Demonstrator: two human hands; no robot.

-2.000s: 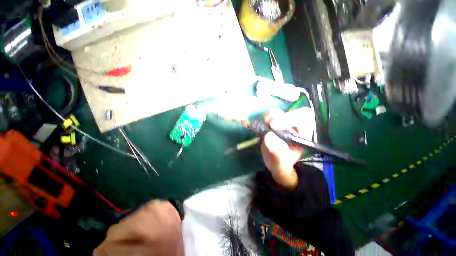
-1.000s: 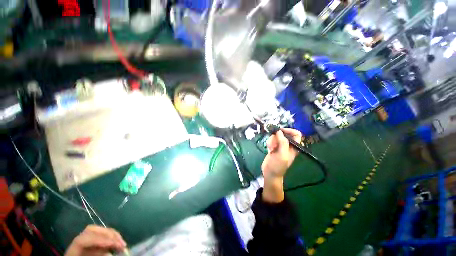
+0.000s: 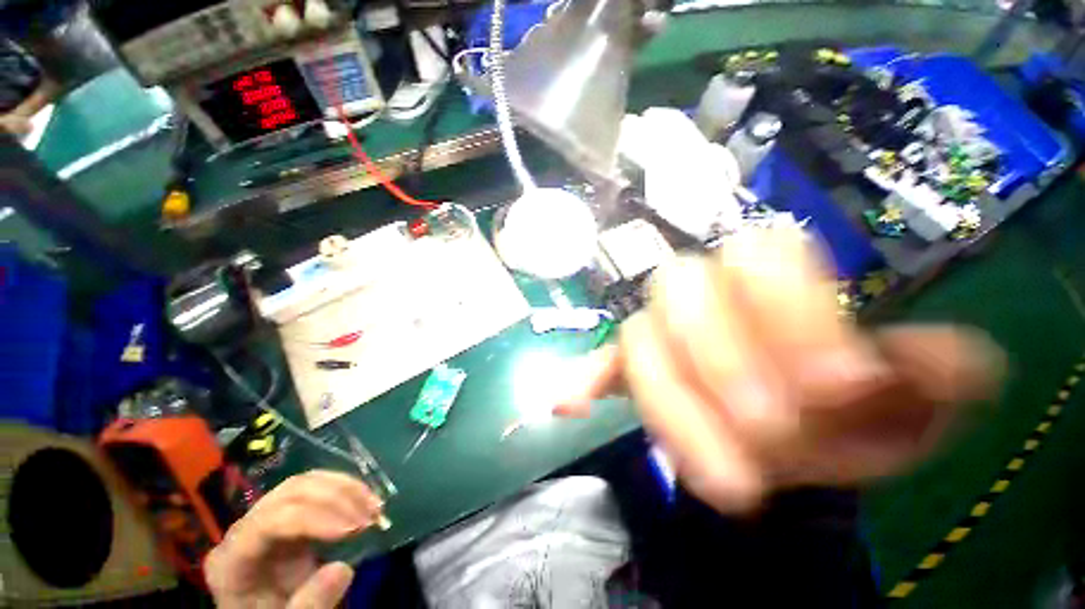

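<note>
The small green circuit board (image 3: 438, 396) lies on the green mat, right of the pale board (image 3: 378, 333), with a thin lead at its lower end. My right hand (image 3: 761, 381) is large and blurred over the right of the bench, fingers spread, with nothing seen in it. My left hand (image 3: 298, 535) is at the lower left, fingers curved and thumb apart. A small yellowish piece (image 3: 382, 521) shows at its fingertips; whether they grip it is unclear. Tweezers (image 3: 371, 458) lie just above these fingertips. The soldering iron is not seen.
The round lamp (image 3: 547, 233) stands behind the mat and throws a bright spot on it. A power supply with red digits (image 3: 264, 101) is at the back left. An orange meter (image 3: 173, 476) is at left. A blue bin of parts (image 3: 952, 143) is at back right.
My right hand no longer shows the black soldering iron and has come close to the camera, fingers spread. My left hand has come further into view. The camera view has shifted.
</note>
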